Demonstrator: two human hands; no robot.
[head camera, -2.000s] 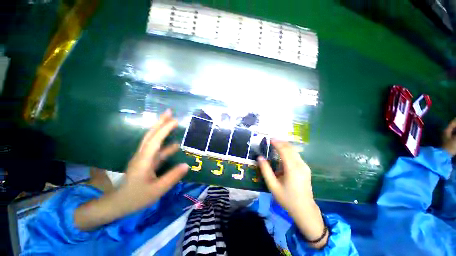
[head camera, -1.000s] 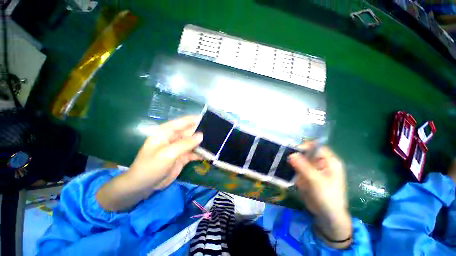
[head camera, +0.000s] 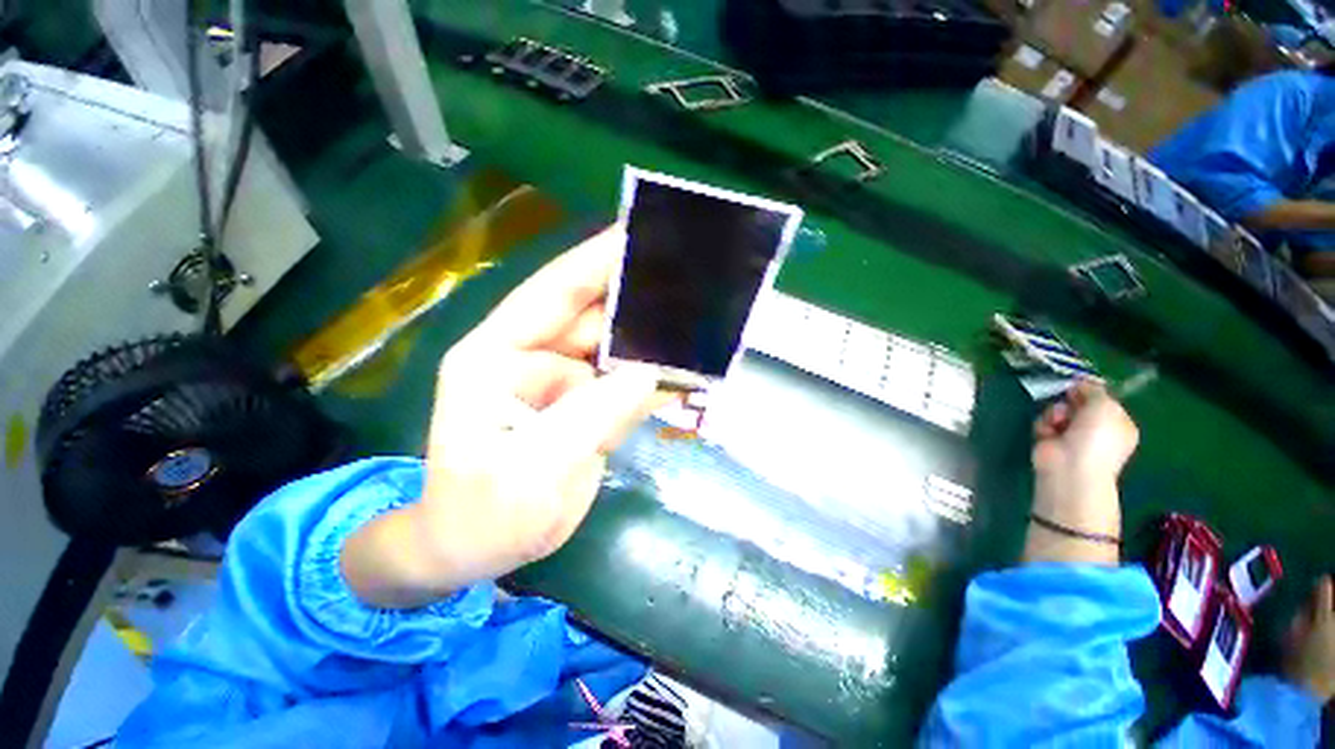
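My left hand (head camera: 513, 424) holds up an LCD module (head camera: 696, 278), a dark rectangle with a white edge, its orange tail at the bottom near my fingertips. Whether more modules lie behind it cannot be seen. My right hand (head camera: 1083, 439) is reached out to the right, closed, with a slim pale blurred stick (head camera: 1136, 382) poking out from the fingers. A dark-and-white striped group of flat parts (head camera: 1042, 348) lies just beyond those fingertips; whether they touch is unclear. The white die-cut adhesive sheet (head camera: 879, 366) lies on the bench, partly hidden by the module.
Shiny clear film (head camera: 791, 468) and yellow tape (head camera: 896, 582) lie on the mat. Amber tape (head camera: 395, 300) and a black fan (head camera: 161, 439) are left. Metal frames (head camera: 703, 92) lie on the belt. Red phone housings (head camera: 1189, 574) and a neighbour's hand (head camera: 1315, 641) are right.
The row of modules held low in both hands is gone from the near bench edge. My left hand has raised one visible module; my right hand has moved away right. The view has shifted upward and left.
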